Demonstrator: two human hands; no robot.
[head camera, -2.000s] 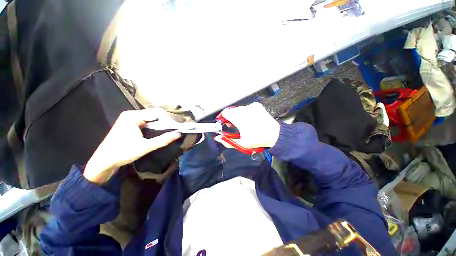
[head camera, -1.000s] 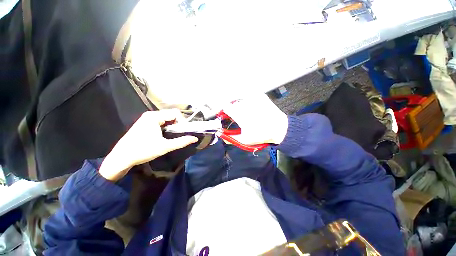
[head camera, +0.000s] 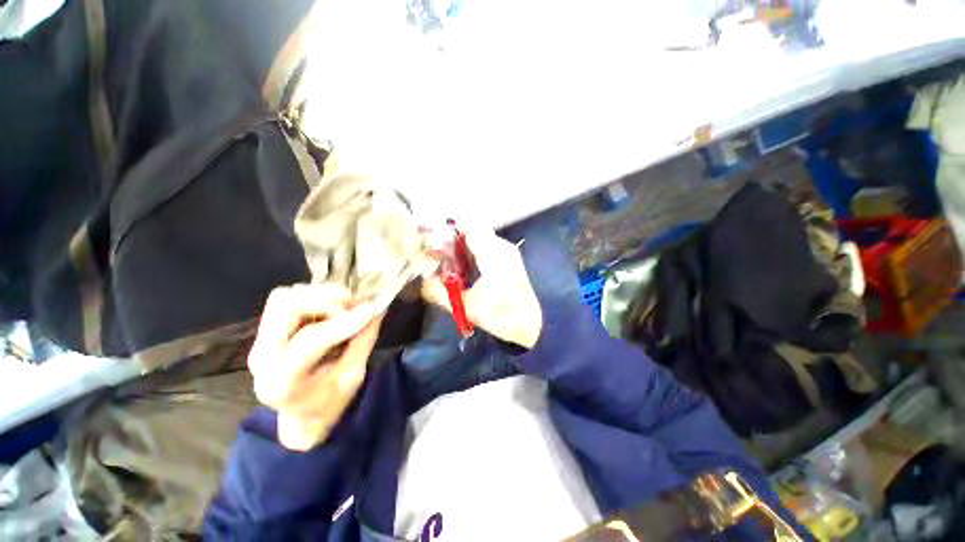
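Observation:
A black garment (head camera: 201, 201) with narrow brown-olive strips lies over the left of the white table. Its brown-olive lining (head camera: 354, 228) is bunched up in front of me. My left hand (head camera: 312, 355) pinches an edge of this lining between thumb and fingers. My right hand (head camera: 497, 291) holds scissors with red loop handles (head camera: 457, 281), close to the right side of the lining. The scissor blades are blurred, and I cannot tell whether they touch the cloth.
The white table (head camera: 593, 116) has a worn grey front edge. Small tools (head camera: 757, 21) lie blurred at its far right. Dark garments (head camera: 762, 265) are piled below on the right, beside a red-orange crate (head camera: 905, 270). Olive cloth (head camera: 159, 445) hangs at lower left.
The left hand has moved down and now holds raised olive lining, where it held a pale strip at the scissors before. The right hand has turned, and the red handles now point downward.

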